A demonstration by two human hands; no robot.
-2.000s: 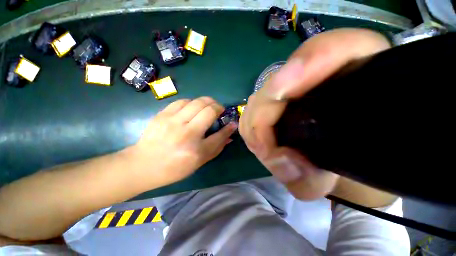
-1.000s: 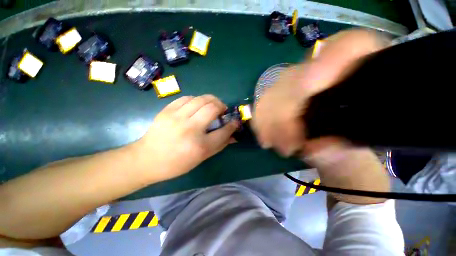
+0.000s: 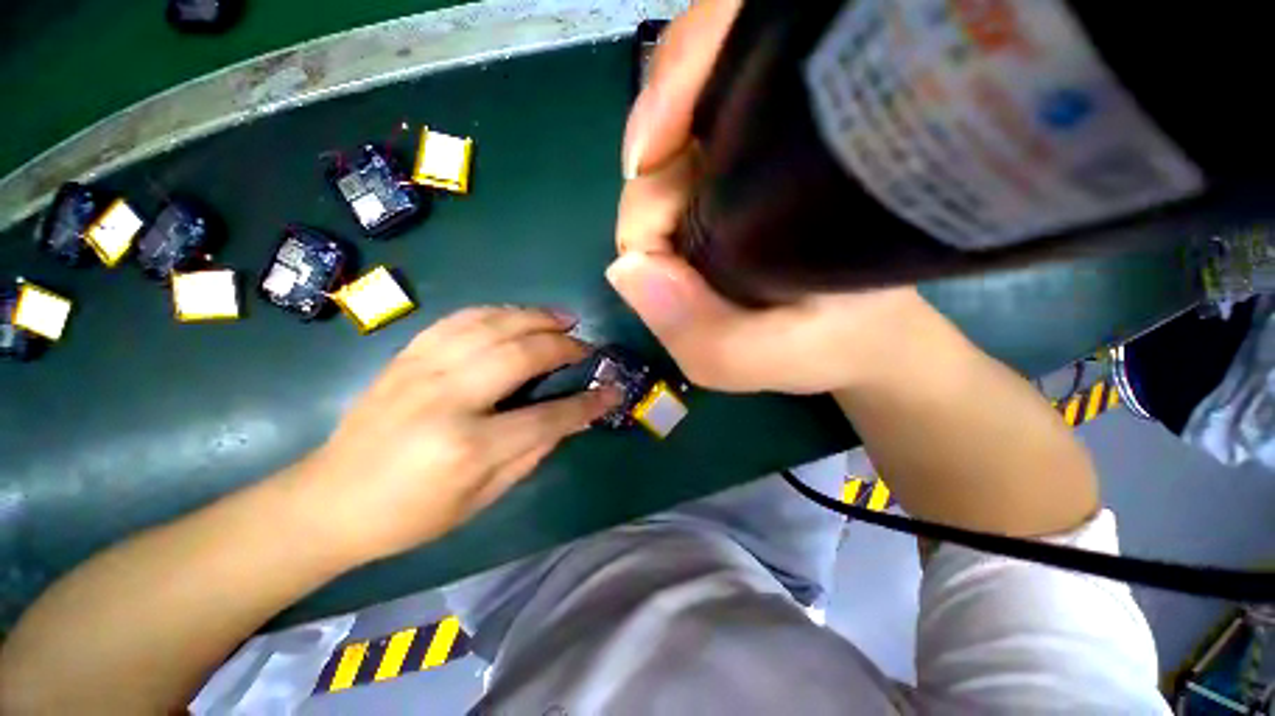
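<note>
My left hand [image 3: 469,406] rests on the dark green bench, its thumb and fingers around a small black device housing [image 3: 613,383] with an exposed circuit board. A lithium pouch battery [image 3: 660,410] with yellow edges lies against the housing's right side. My right hand [image 3: 699,266] is wrapped around a large black electric screwdriver [image 3: 825,154] with a white printed label, raised above and to the right of the housing. The screwdriver's tip is hidden behind the hand.
Several housings, each with a battery, lie at the left and upper left, one of them here [image 3: 306,270]. A pale metal rail [image 3: 280,87] curves along the far side. The black cord [image 3: 979,537] crosses below my right forearm. Hazard tape [image 3: 399,655] marks the floor.
The view has shifted, so the housings at left appear lower and further left. My right hand and the screwdriver have risen, the label now shows, and the round tray is no longer visible.
</note>
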